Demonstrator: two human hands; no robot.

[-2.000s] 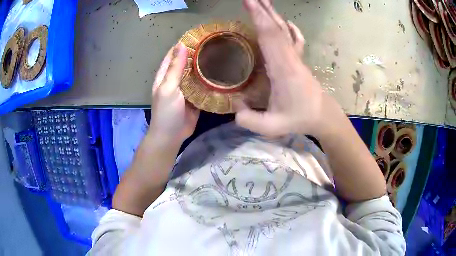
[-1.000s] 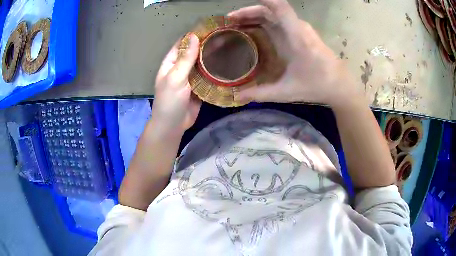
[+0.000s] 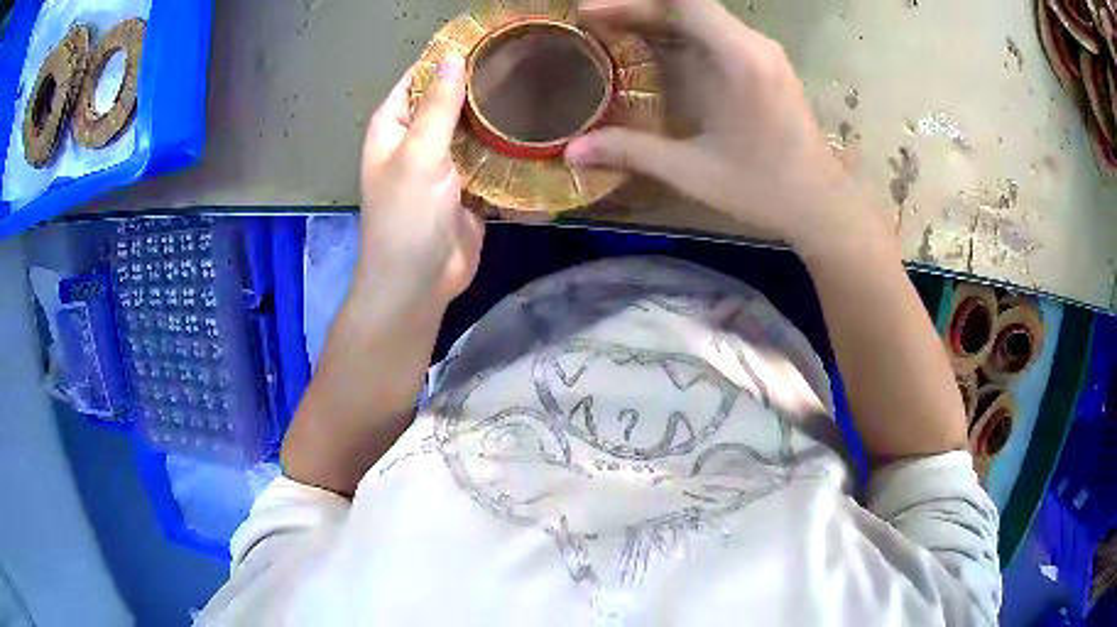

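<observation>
A joined piece [image 3: 527, 184], a tan ribbed ring with a red-banded collar standing in its hole, is held at the top middle, above the bench edge. My left hand [image 3: 419, 172] grips its left side, thumb on top of the ribs. My right hand [image 3: 723, 129] is at its right side, thumb tip against the collar's lower right rim and the other fingers, blurred, near its upper right. The underside of the ring and the fingers below it are hidden.
A blue tray [image 3: 175, 104] with flat rings [image 3: 110, 83] on white lining is at the upper left. Reddish rings [image 3: 1078, 55] lie at the upper right of the bench [image 3: 294, 110]. A green tray [image 3: 1047, 404] with joined pieces [image 3: 1014, 343] is lower right. A compartment tray [image 3: 184, 337] is below left.
The piece and both hands stand higher in the picture. My right hand has moved from open and blurred beside the ring to thumb on the collar rim. The paper label has left the view.
</observation>
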